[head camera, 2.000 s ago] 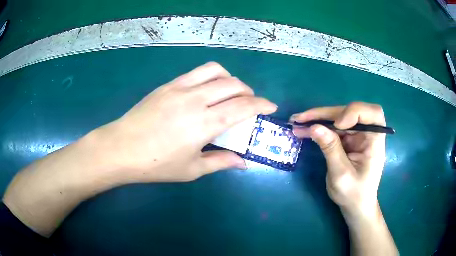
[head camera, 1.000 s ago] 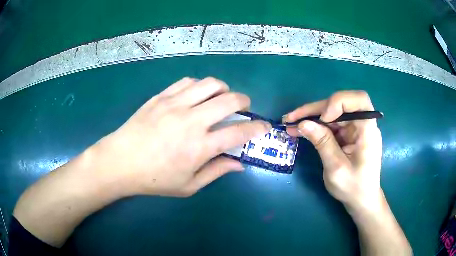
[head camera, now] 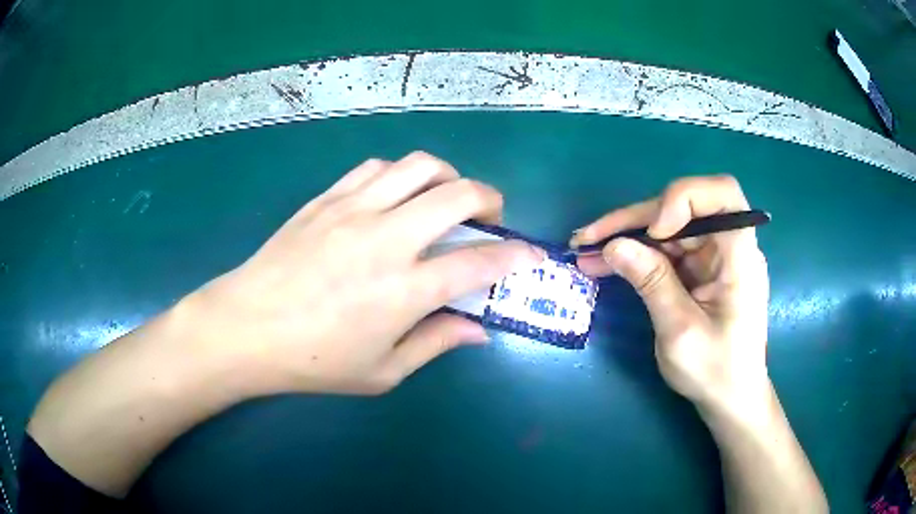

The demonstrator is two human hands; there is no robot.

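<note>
An opened phone (head camera: pixel 542 301) lies at a slant on the dark green worktop, its patterned white and blue circuit board end to the right and its plain white section under my fingers. My left hand (head camera: pixel 372 271) grips it across the left part, thumb at the near edge and a fingertip on the board's upper left. My right hand (head camera: pixel 703 261) pinches a slim black pen-like tool (head camera: pixel 713 224). The tool's tip is at the board's far upper edge, partly hidden by my fingertips. What it touches is too small to tell.
A scratched grey-white metal strip (head camera: pixel 452 80) curves across beyond my hands. Beyond it, on the green surface at upper right, lies a black-and-white phone (head camera: pixel 862 80). A dark patterned item (head camera: pixel 896 487) is cut off at the lower right edge.
The view has shifted a little. My left fingertip has come onto the board since two seconds ago. The phone at upper right has moved left. My right hand has kept the tool at the board's upper edge.
</note>
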